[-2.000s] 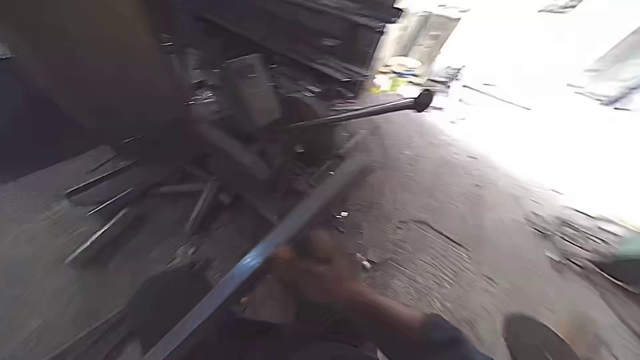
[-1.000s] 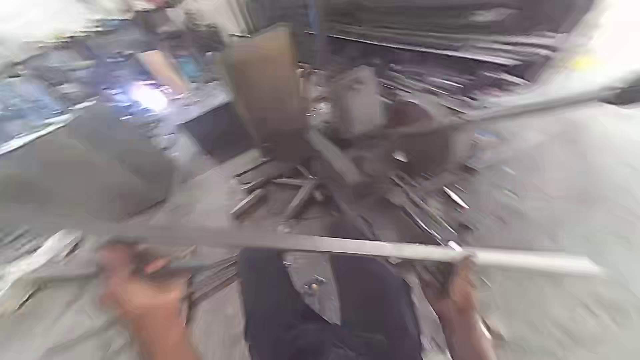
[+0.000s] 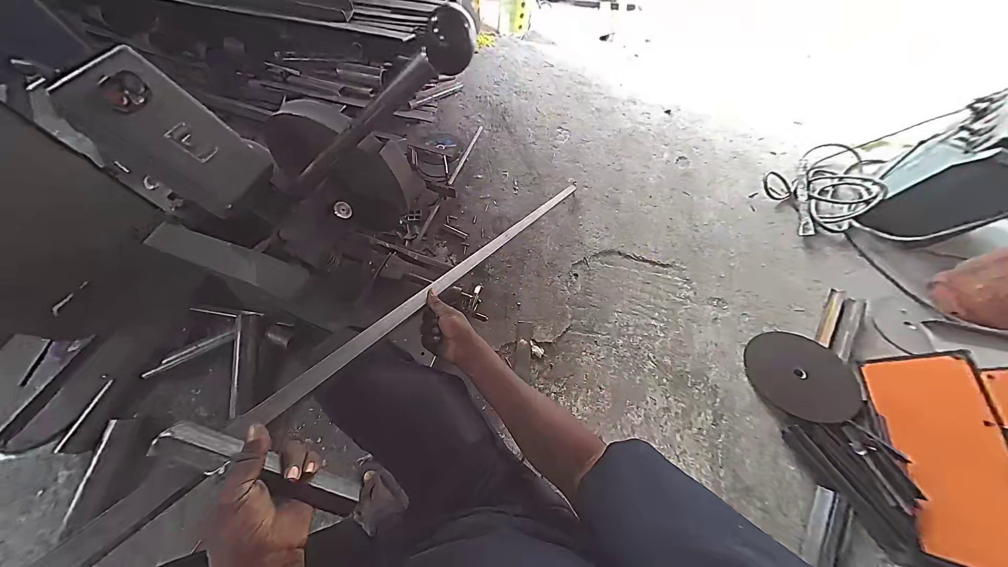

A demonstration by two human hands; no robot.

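A long flat metal bar point(image 3: 354, 350) runs diagonally across the view, from the lower left to its far end over the concrete floor. My right hand point(image 3: 447, 329) grips it near the middle, thumb on top. At the lower left my left hand point(image 3: 264, 492) is closed around the bar and a short piece of metal section point(image 3: 209, 441) that lies across it. Beyond the bar stands a cut-off saw point(image 3: 346, 177), with its round guard and a long handle that ends in a black ball knob point(image 3: 450, 39).
Metal offcuts point(image 3: 236, 354) litter the floor at left; stacked metal lengths point(image 3: 354, 75) lie behind the saw. To the right are a cutting disc point(image 3: 802, 376) on dark bars, an orange panel point(image 3: 937, 449), coiled cable point(image 3: 843, 189) and part of another person point(image 3: 972, 290).
The view has swung right and down since one second ago. The bar, nearly level across the view then, now slants up to the right. The short metal piece now shows at my left hand.
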